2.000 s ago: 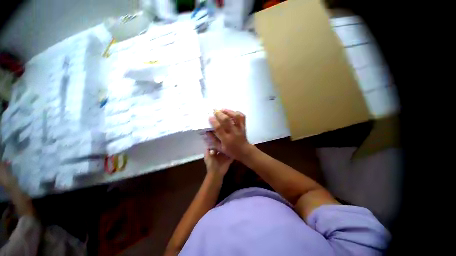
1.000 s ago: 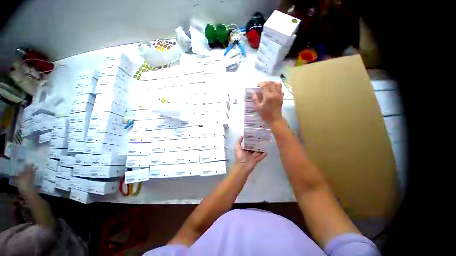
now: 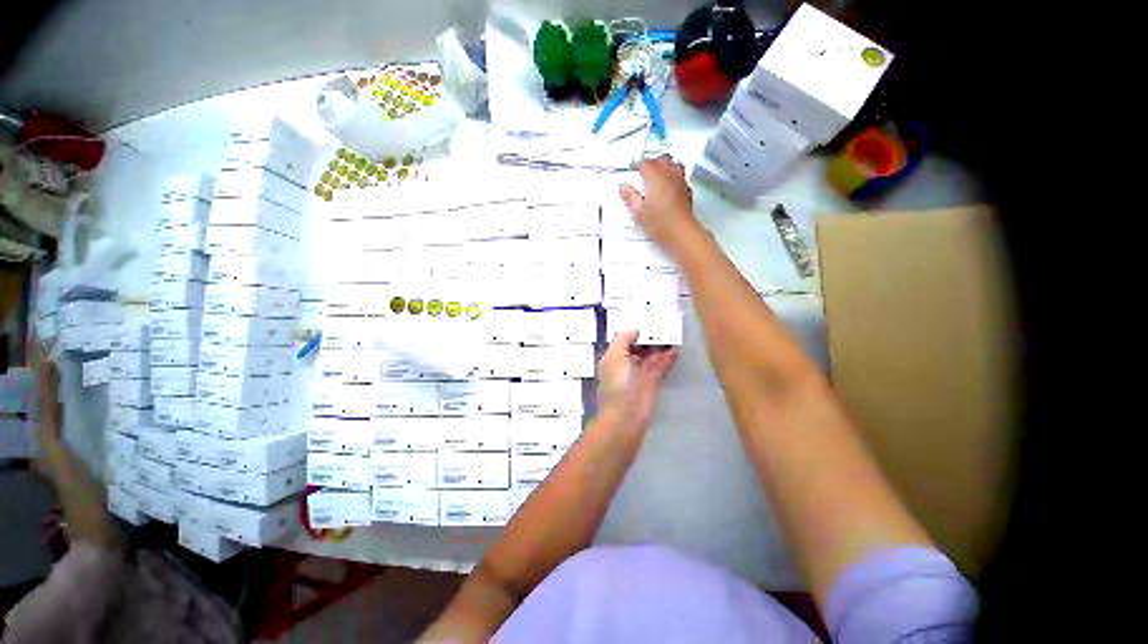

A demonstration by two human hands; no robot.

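Small white product boxes [image 3: 475, 468] stand in rows and columns on the white table. My left hand [image 3: 635, 375] is at the near end of a column of white boxes [image 3: 643, 279] along the right side of the block, fingers against its front. My right hand [image 3: 660, 199] is at the far end of the same column. The column lies between my two hands, against the block. A white strip with a row of yellow dots [image 3: 434, 307] lies on the boxes.
Taller box stacks [image 3: 252, 289] stand at left, beside another person's arm [image 3: 63, 440]. At the back are sticker sheets [image 3: 400, 92], blue-handled pliers [image 3: 632, 107] and a box stack [image 3: 816, 73]. A slim knife-like tool [image 3: 792, 240] and a carton flap [image 3: 913, 365] are at right.
My hands and the column of boxes between them have moved left against the block of boxes. The view has shifted, so the carton flap appears further right and lower.
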